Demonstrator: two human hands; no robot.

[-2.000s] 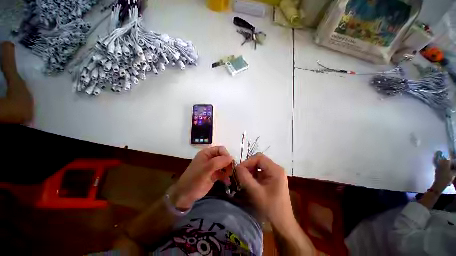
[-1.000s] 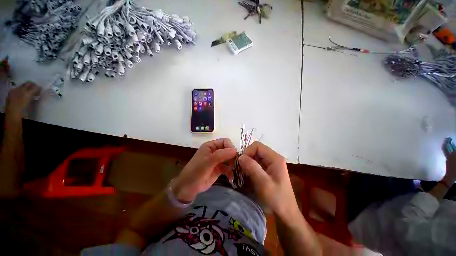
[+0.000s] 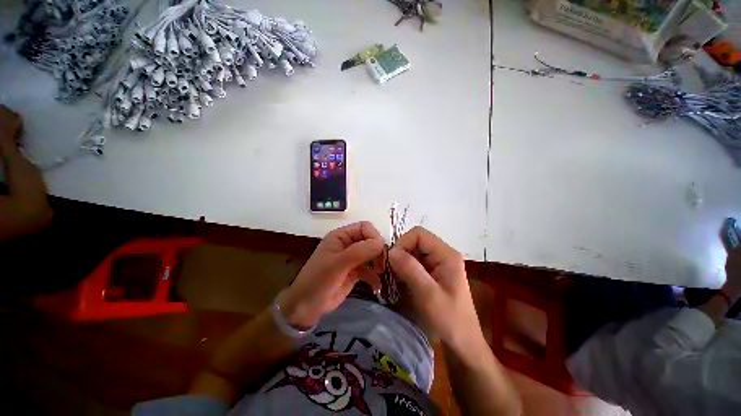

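Note:
My left hand [image 3: 341, 264] and my right hand [image 3: 426, 272] are close together over my lap at the table's front edge, fingertips nearly touching. Both pinch a small bunch of thin wire leads [image 3: 396, 221]. The light and dark strands fan up between the fingertips over the table edge, and darker strands hang below between the hands. The exact grip point is partly hidden by the fingers. A smartphone [image 3: 328, 176] with a lit icon screen lies on the table just beyond my left hand.
A big heap of white-grey cables [image 3: 175, 69] lies back left. A small packet [image 3: 387, 63] lies beyond the phone. A wire bundle [image 3: 686, 106] and printed bag [image 3: 605, 24] are at right. Red stools [image 3: 134, 280] stand below. People's arms show at both sides.
The view has tilted down, so table things sit higher in the picture. My hands stay together on the wires. The neighbour's arm at left has shifted. The cluster behind the packet is now partly cut off.

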